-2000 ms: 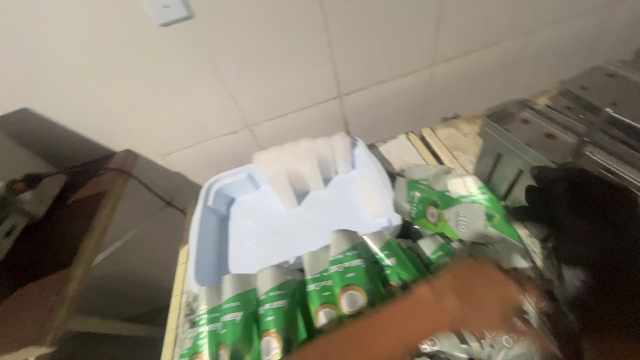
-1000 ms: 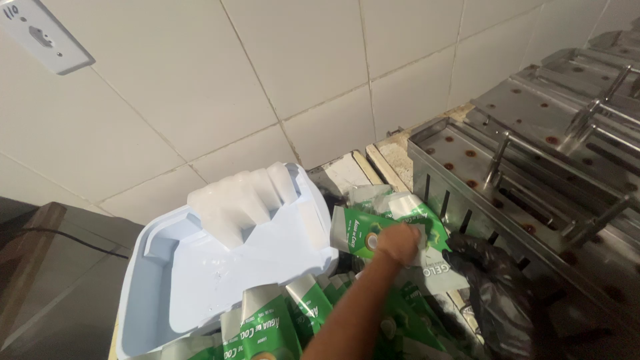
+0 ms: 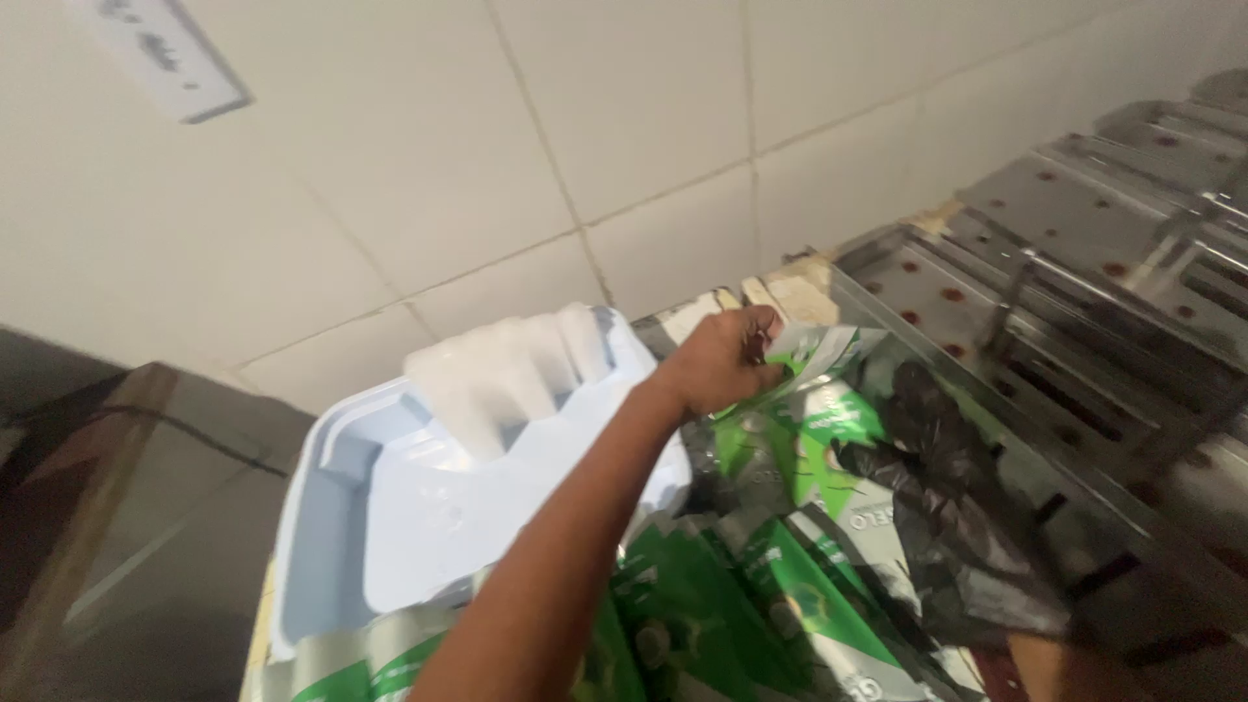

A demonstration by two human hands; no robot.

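Observation:
My bare left hand (image 3: 726, 361) reaches across the middle, its fingers at the top edge of a green and silver printed plastic pouch (image 3: 814, 351); blur hides how firmly it grips. My right hand (image 3: 936, 478), in a black plastic glove, lies against the right side of another such pouch (image 3: 843, 429), fingers spread. More green pouches (image 3: 702, 604) stand packed in a row along the bottom, partly behind my left forearm. Left of the hand, a pale blue plastic tray (image 3: 327, 536) holds several frosty white bars (image 3: 487, 380) leaning at its back edge.
Metal racks with slots, rust-coloured spots and handles (image 3: 1033, 283) run along the right. A tiled wall (image 3: 663, 146) rises behind, with a white wall plate (image 3: 171, 58) at upper left. A dark cable (image 3: 195, 434) hangs beside a brown-edged piece of furniture (image 3: 97, 546) at left.
My left hand has moved from the front of the pouches to the top edge of one at the back. The gloved right hand's fingers now lie over a pouch.

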